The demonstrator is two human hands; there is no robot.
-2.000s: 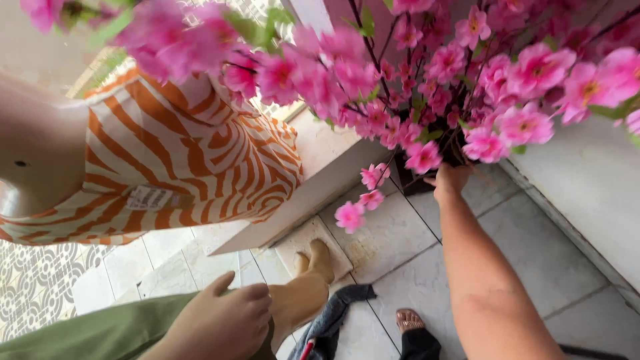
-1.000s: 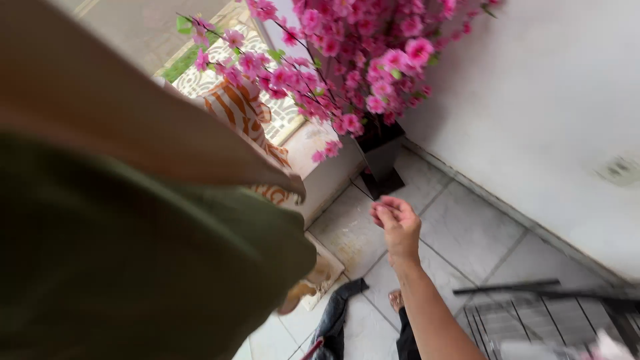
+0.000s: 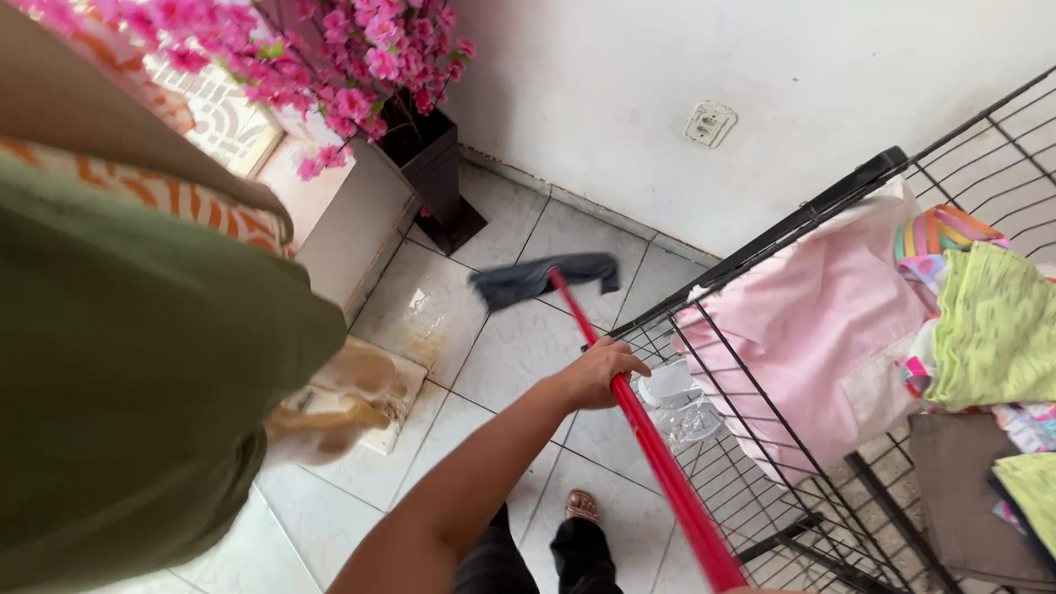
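My left hand (image 3: 606,375) is closed around the red pole (image 3: 672,470), near the corner of the wire basket. At the far end of the pole a dark, blurred cloth (image 3: 540,279) hangs over the head and lies against the tiled floor near the plant pot. Only a sliver of my right hand (image 3: 775,590) shows at the bottom edge, beside the near part of the pole; its fingers are out of view. A wet, brownish stain (image 3: 421,326) marks the tiles left of the cloth.
A tall dark pot (image 3: 433,177) with pink artificial blossoms stands in the corner. Mannequins in green trousers (image 3: 148,371) and an orange-striped garment (image 3: 177,194) fill the left, feet on a base (image 3: 404,400). A black wire basket (image 3: 767,396) with folded clothes is at right, beside the white wall (image 3: 577,107).
A hand was at the plant pot, then drew back from it. The red pole is now held, and the dark cloth has moved from beside the mannequin's base toward the pot. The view has shifted right.
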